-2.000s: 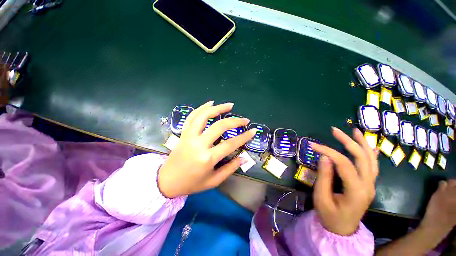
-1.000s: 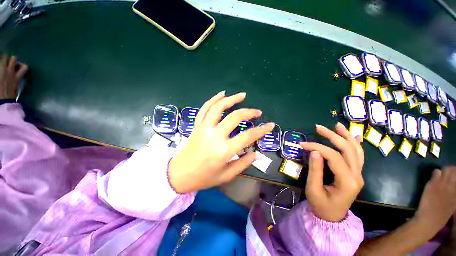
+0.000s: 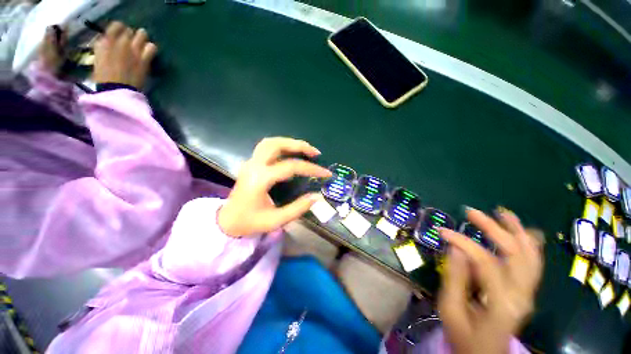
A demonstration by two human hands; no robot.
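Observation:
Several strapless smartwatch units lie in a slanting row on the green bench, with menu lines lit on dark screens. My left hand (image 3: 266, 190) is at the left end, fingers apart, a fingertip at the rim of the leftmost watch (image 3: 339, 182). My right hand (image 3: 491, 276) is slightly blurred at the right end, its index fingertip at the right edge of another watch (image 3: 435, 229). It partly covers the rightmost watch (image 3: 476, 236). Neither hand holds anything. Battery cells (image 3: 408, 256) lie below the watches.
Two rows of watches with pale screens (image 3: 585, 236) and yellow-edged batteries lie at the far right. A smartphone (image 3: 378, 61) lies near the pale metal strip (image 3: 484, 76). A neighbouring worker's hands (image 3: 123, 55) are at the upper left, over small parts.
The view has turned left, so the phone and watches appear further right. My left hand has moved to the leftmost watch, uncovering the middle ones. The neighbour's hands now show more fully.

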